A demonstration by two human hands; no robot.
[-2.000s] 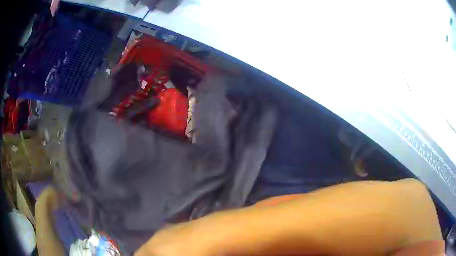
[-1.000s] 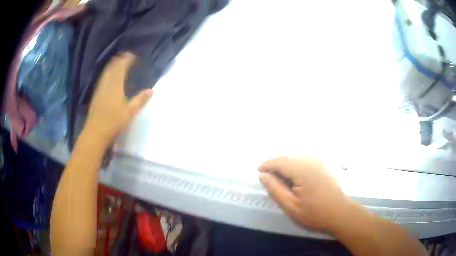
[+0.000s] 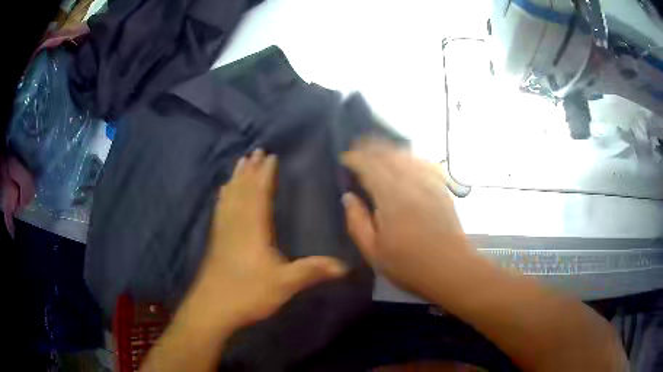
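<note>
A dark grey garment piece (image 3: 167, 189) lies spread over the left part of the white table and hangs over its front edge. More dark cloth is bunched at the upper left. My left hand (image 3: 254, 240) lies flat on the cloth, fingers pointing away and thumb spread to the right. My right hand (image 3: 403, 196) is at the cloth's right edge, with the cloth at its fingertips and thumb; it is blurred and the thumb's underside is hidden.
The white sewing machine head (image 3: 549, 47) is at the upper right. A ruler strip (image 3: 567, 261) runs along the table's front edge. A clear plastic-wrapped bluish bundle (image 3: 54, 123) and pink cloth (image 3: 16, 185) lie far left. A red basket (image 3: 138, 334) is below the table.
The dark cloth has come from the upper left across the table under my hands. My left hand has moved right and nearer; my right hand has moved from the bare table edge onto the cloth.
</note>
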